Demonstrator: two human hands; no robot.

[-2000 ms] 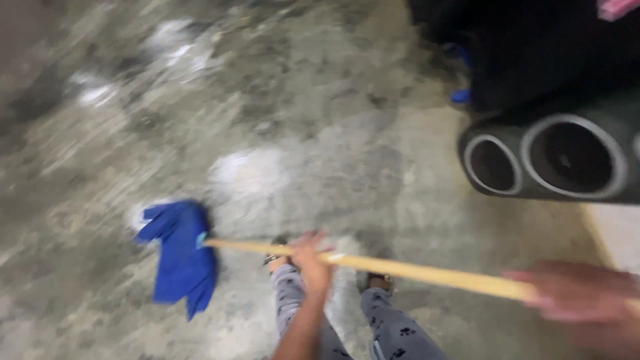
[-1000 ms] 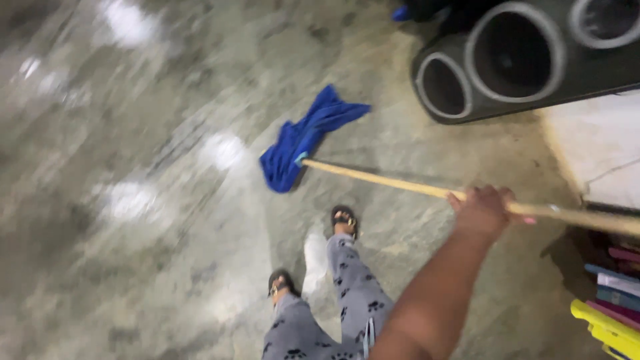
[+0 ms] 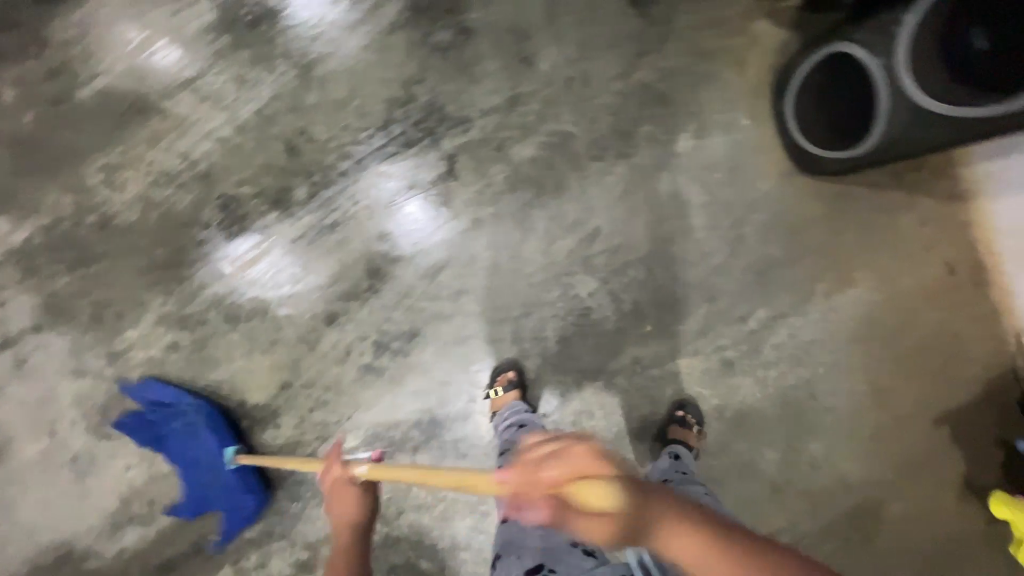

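Observation:
A wooden mop handle (image 3: 432, 478) runs roughly level across the lower part of the view. Its far end meets a light blue fitting at a blue cloth mop head (image 3: 196, 456), which lies spread on the floor at the lower left. My left hand (image 3: 350, 488) is on the handle's middle part, its thumb pointing up along the near side. My right hand (image 3: 564, 484) is wrapped around the handle close to its rounded end and looks blurred.
Stained concrete floor (image 3: 576, 264) with shiny patches spreads around my sandalled feet (image 3: 506, 388). At the upper right stands a dark speaker cabinet (image 3: 840, 100) with grey-ringed round openings. A yellow object (image 3: 1010, 520) shows at the right edge.
The blue mop head has moved left over the floor, away from the speaker cabinet's side. My left hand, not plainly seen on the handle one second ago, is at it now.

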